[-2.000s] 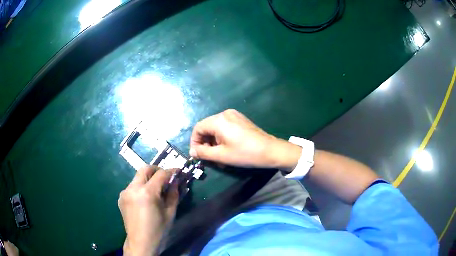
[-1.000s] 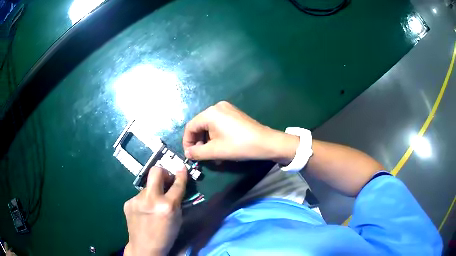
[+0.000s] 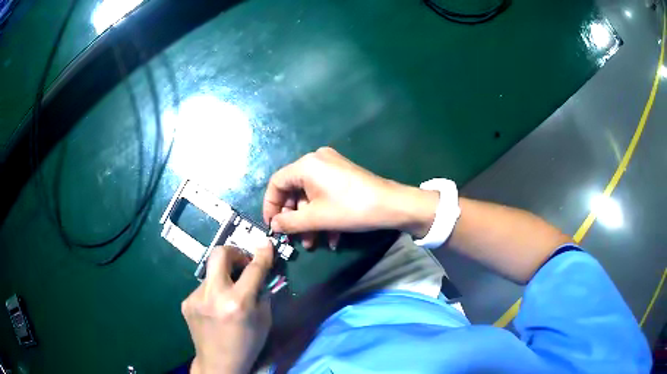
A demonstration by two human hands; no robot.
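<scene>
The light grey-white housing (image 3: 191,250) lies on the green table near its front edge, its large window towards the far left. Its slotted section with pale blocks (image 3: 249,238) points towards me. My left hand (image 3: 232,310) grips the near side of the slotted section with thumb and fingers. My right hand (image 3: 322,196) pinches at the cable end of the housing; what is between the fingertips is too small to tell. Short coloured leads (image 3: 277,283) stick out beside my left fingertips. A pale small block (image 3: 286,250) sits at the slotted end.
Loose black cable loops (image 3: 110,241) hang over the left side of the table and divider. Another black cable coil (image 3: 468,16) lies at the far edge. A small dark-and-grey unit (image 3: 20,320) lies at far left. Grey floor with a yellow line (image 3: 618,179) is at right.
Large black cable loops have come into view over the left of the table. The coloured leads came into view beside my left hand. My right hand has stayed at the slotted end.
</scene>
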